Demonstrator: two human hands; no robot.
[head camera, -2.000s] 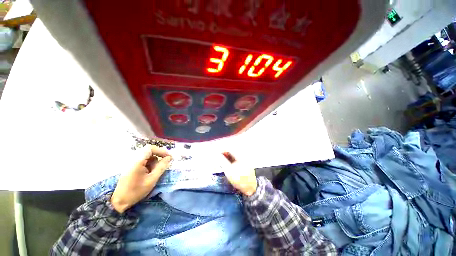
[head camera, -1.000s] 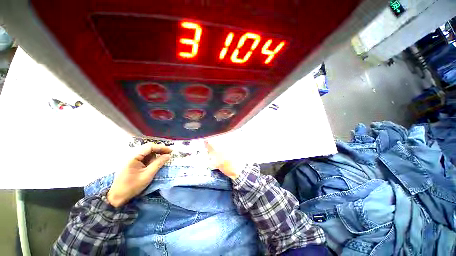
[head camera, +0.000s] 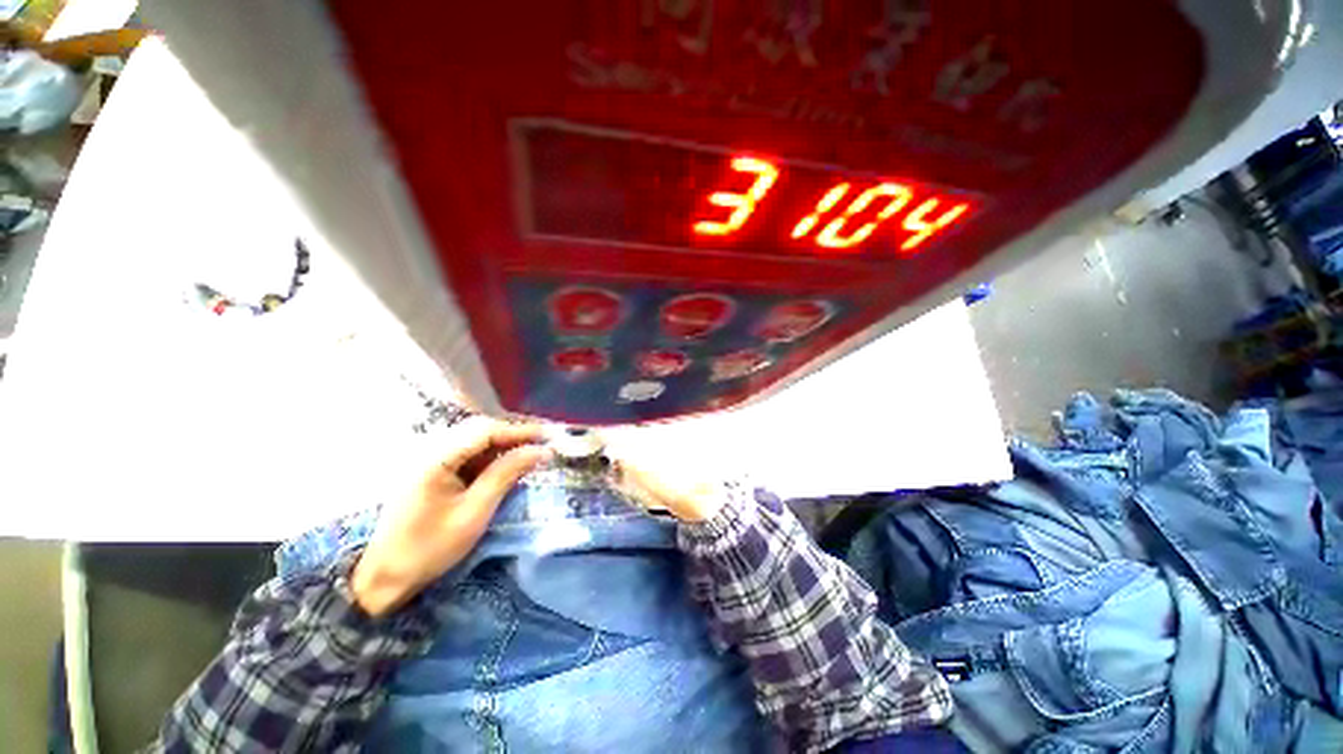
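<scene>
Blue denim jeans (head camera: 589, 663) lie on my lap, their waistband (head camera: 589, 519) at the table's front edge under the machine head. My left hand (head camera: 449, 508) pinches the waistband between thumb and fingers, just left of a small round metal machine part (head camera: 577, 445). My right hand (head camera: 658, 486) is at the right side of that part, its fingertips at the waistband, overexposed and partly hidden; its grip is unclear. The button attaching machine (head camera: 707, 221) has a red panel showing 3104. Small dark pieces (head camera: 439, 413) lie left of the metal part, partly behind the head.
The white table (head camera: 162, 427) extends left and right of the head. A curved dark strip with small coloured bits (head camera: 265, 302) lies at its left. A large denim pile (head camera: 1090, 575) is at the right, beside the table edge. Floor shows beyond it.
My right hand has moved left and inward beside the working point. The small round metal part now shows between the hands. My left hand keeps its pinch. The view has shifted; the display still reads 3104.
</scene>
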